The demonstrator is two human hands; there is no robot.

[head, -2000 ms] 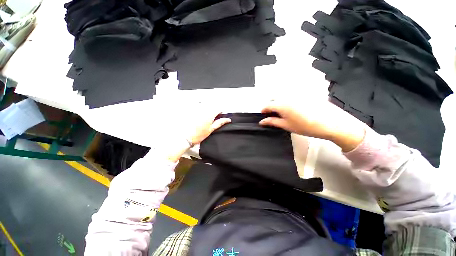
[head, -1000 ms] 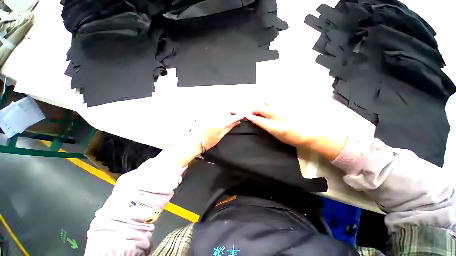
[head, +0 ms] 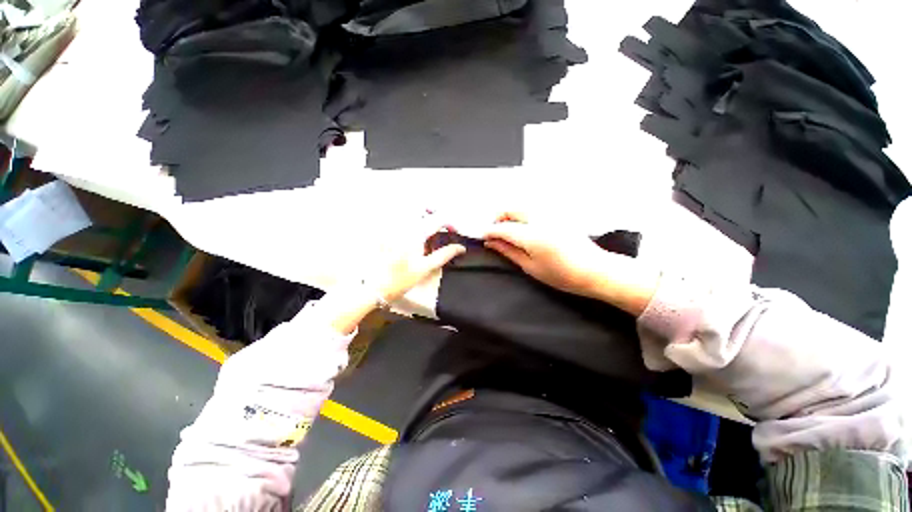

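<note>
A black fabric panel (head: pixel 540 312) lies at the near edge of the white table and hangs towards the black apron. My left hand (head: pixel 415 268) pinches its upper left corner between thumb and fingers. My right hand (head: pixel 545 258) holds the same upper edge just to the right, fingertips close to the left ones. A black tab of fabric shows beyond my right wrist. A tiny reddish spot shows at my left fingers, too small to name. The panel's lower edge merges with the apron.
Black panel piles lie at the left (head: pixel 240 130), middle (head: pixel 445 110) and right (head: pixel 800 190) of the white table (head: pixel 330 235). A box of black pieces (head: pixel 245 300) stands below left, beside a green frame (head: pixel 90 295) with white paper (head: pixel 42 220). A blue object (head: pixel 682 435) is under the table.
The panel has shifted right between my hands, so its left corner is now at my left fingers. My hands came close together, then my left hand moved slightly left. A tab now shows beyond my right wrist.
</note>
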